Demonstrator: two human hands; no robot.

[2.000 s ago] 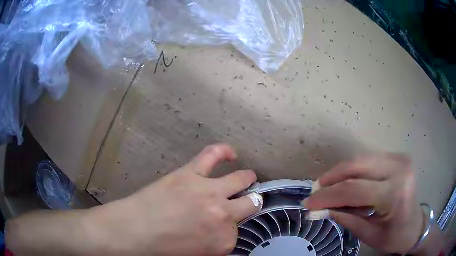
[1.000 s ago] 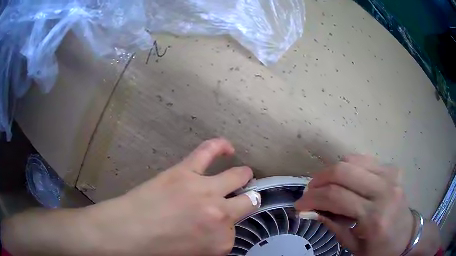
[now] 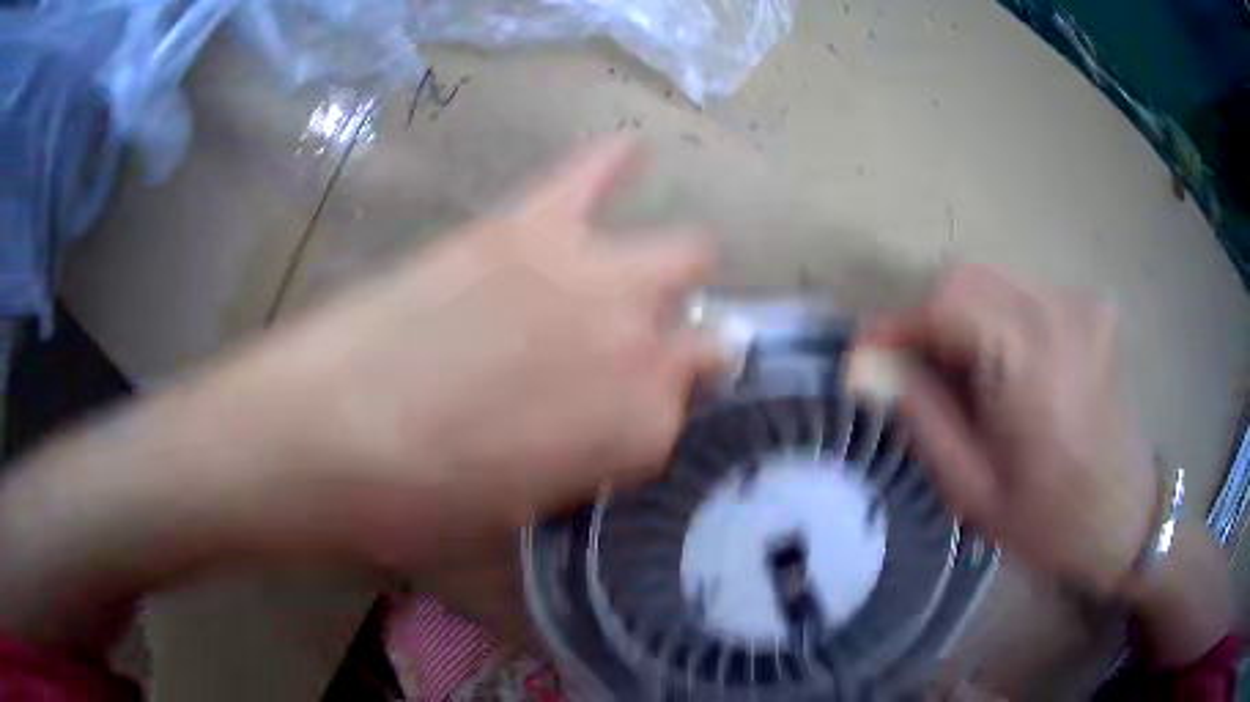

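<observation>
The round vented housing [image 3: 644,549] is at the lower middle, blurred, with curved ribs around a pale central disc that has a dark opening. My left hand [image 3: 548,329] lies over its upper left rim, fingers on the rim, index finger raised. My right hand [image 3: 1021,398] is at the upper right rim, thumb and fingers pinched together there with pale wraps on the tips. Whether a strip or tool is between my right fingers cannot be told through the blur.
Clear plastic bags [image 3: 548,21] lie at the top and upper left of the brown cardboard bench [image 3: 877,165]. A bundle of strips [image 3: 1236,480] is at the right edge. A floral and pink-checked apron [image 3: 439,645] shows at the bottom.
Both hands and the housing have moved up in the picture, and far more of the housing shows, including its dark central opening. The bags now sit higher in view.
</observation>
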